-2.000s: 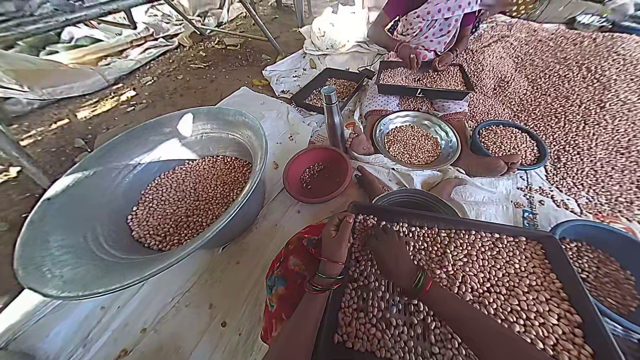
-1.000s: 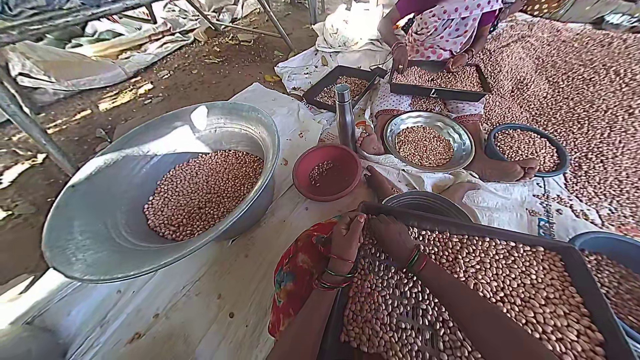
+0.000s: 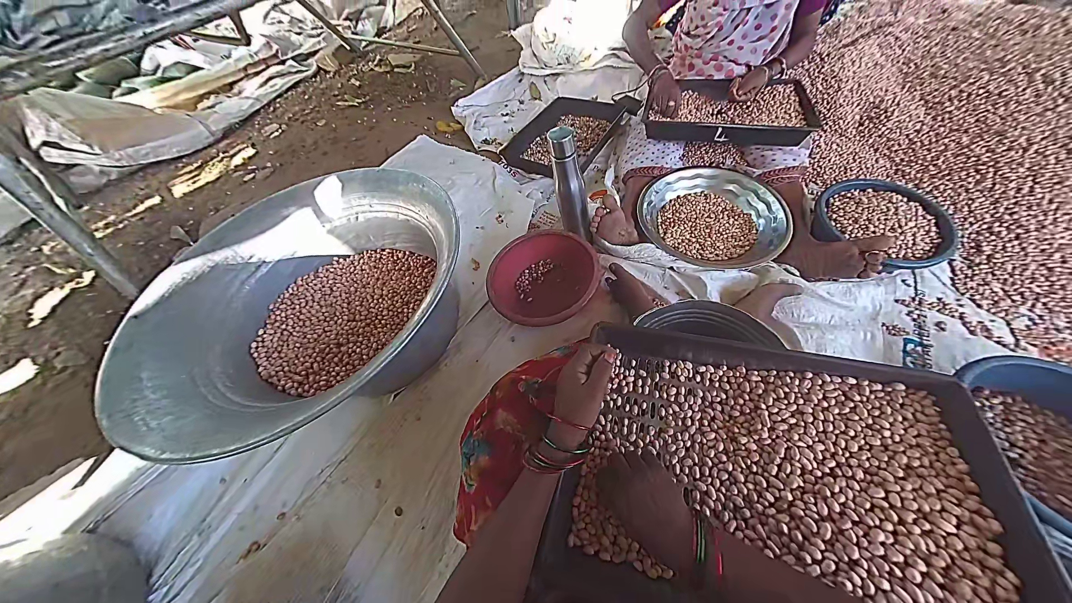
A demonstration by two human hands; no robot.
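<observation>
A dark plastic tray (image 3: 997, 469) with a slotted floor lies before me, largely covered by pinkish-brown shelled nuts or seeds (image 3: 804, 469). My left hand (image 3: 584, 389) is at the tray's far left corner, fingers curled over the rim; whether it pinches a nut is not visible. Lower in the tray, my right hand (image 3: 645, 498) rests palm down among the nuts, its fingertips partly hidden. Bare slots of the tray floor show just right of my left hand. Both wrists wear bangles.
Left stands a large metal basin (image 3: 193, 368) holding nuts. Beyond my tray are a red bowl (image 3: 544, 310), a metal bottle (image 3: 571, 188), a steel bowl (image 3: 779, 222) and blue tubs (image 3: 946, 226). Opposite, a person's hands work over another tray (image 3: 729, 134). A nut heap (image 3: 946, 84) spreads at the right.
My right hand has moved from the tray's upper left area, beside my left hand, down toward the near left part. My left hand stays at the corner.
</observation>
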